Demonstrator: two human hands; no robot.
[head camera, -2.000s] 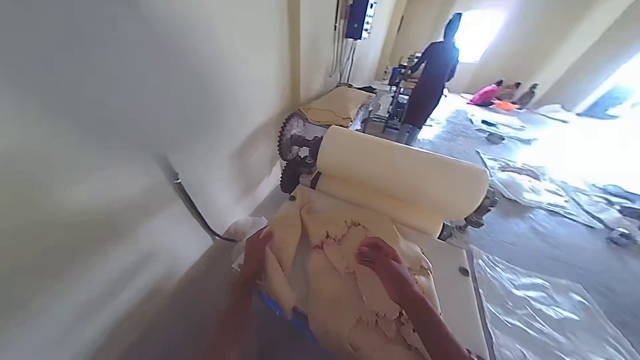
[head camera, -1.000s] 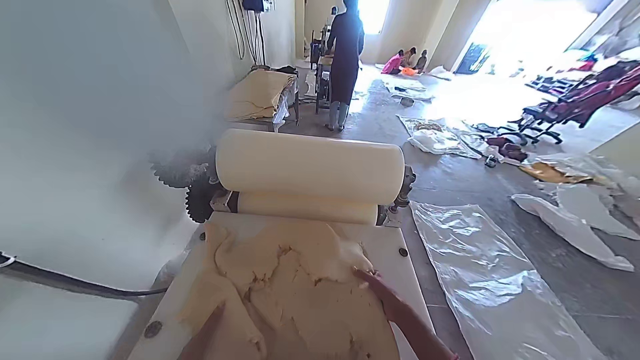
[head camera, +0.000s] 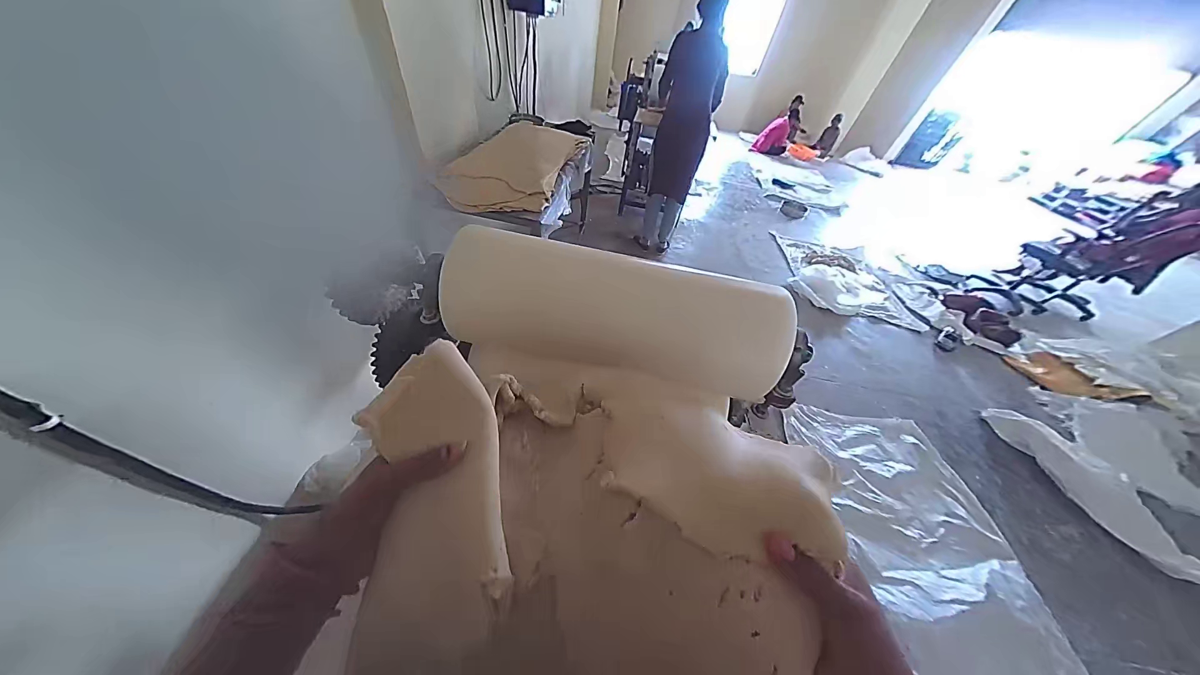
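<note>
A wide, ragged sheet of pale dough (head camera: 722, 469) lies folded on the feed table of a roller machine, its far edge against the large cream roller (head camera: 614, 309). My left hand (head camera: 412, 478) grips a folded flap at the sheet's left side, thumb on top and the other fingers hidden. At the right edge, my right hand (head camera: 820, 581) holds the dough with its thumb on top and its other fingers beneath. Toothed gears (head camera: 398, 347) sit at the roller's left end.
A black cable (head camera: 141, 473) runs along the left wall. Clear plastic sheeting (head camera: 928, 516) covers floor at right. Beyond the roller, folded tan sheets (head camera: 516, 169) lie on a stand, and a person (head camera: 689, 122) stands at another machine. Office chairs (head camera: 1106, 253) are at far right.
The dough's far edge now reaches the roller, where one second ago it lay short of it. Its left side is now lifted and folded in my left hand. The view has swung right since two seconds ago.
</note>
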